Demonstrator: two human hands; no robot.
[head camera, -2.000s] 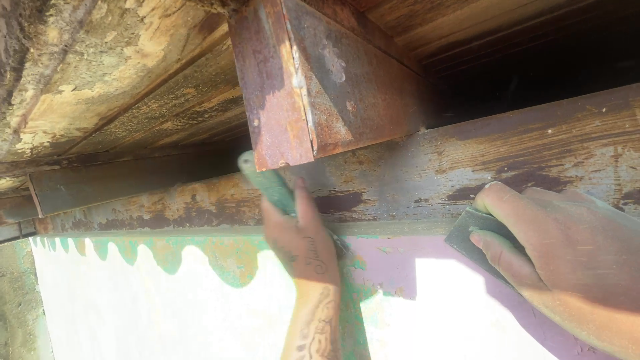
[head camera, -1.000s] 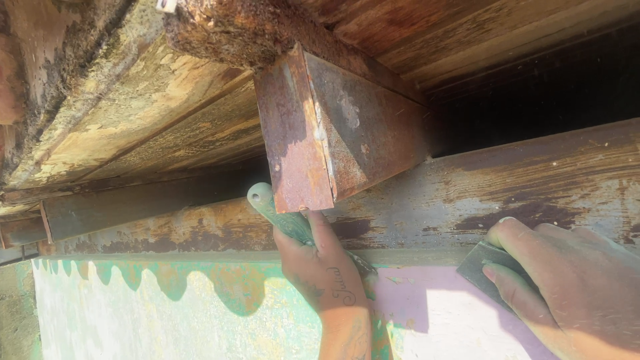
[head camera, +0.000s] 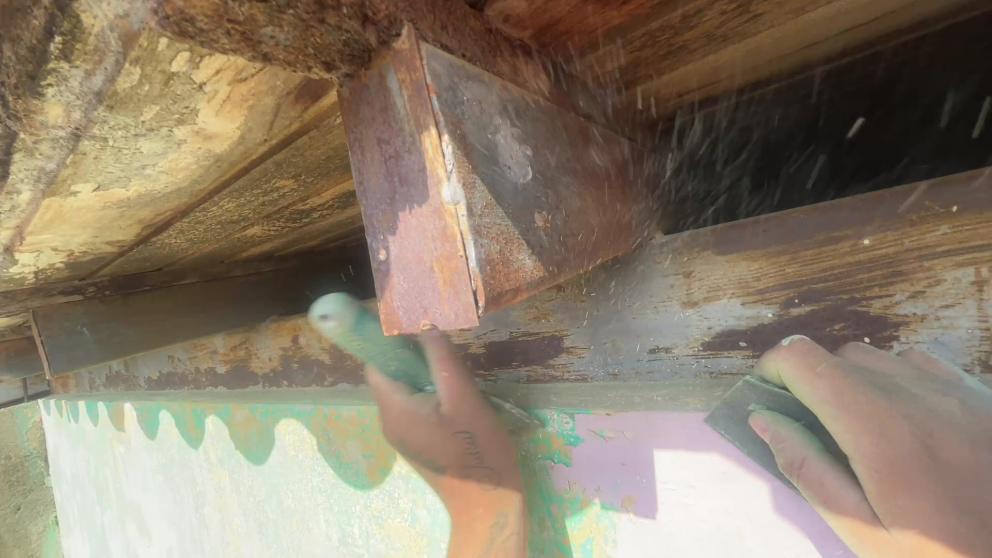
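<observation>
My left hand (head camera: 457, 434) grips the green handle of a scraper (head camera: 372, 341), just beneath the rusty metal-clad beam end (head camera: 511, 186). The handle points up and left and is blurred; part of a thin blade shows at the hand's right, by the lower edge of the weathered beam (head camera: 775, 302). On the right, my right hand (head camera: 876, 434) holds a dark flat block (head camera: 767, 426), possibly a sanding block, between thumb and fingers, near the beam's lower edge and the wall top. The beam's brown paint is worn, with grey patches. Small flecks streak through the air right of the beam end.
Overhead run weathered roof boards (head camera: 209, 155) with peeling paint. A dark gap (head camera: 821, 132) lies above the beam on the right. Below stands a painted wall (head camera: 232, 496), white, green and lilac, with flaking patches. A metal piece (head camera: 170, 318) spans the left side.
Flecks now streak down beside the beam end, where the earlier frames show none plainly. My left hand keeps the scraper and my right hand keeps the block.
</observation>
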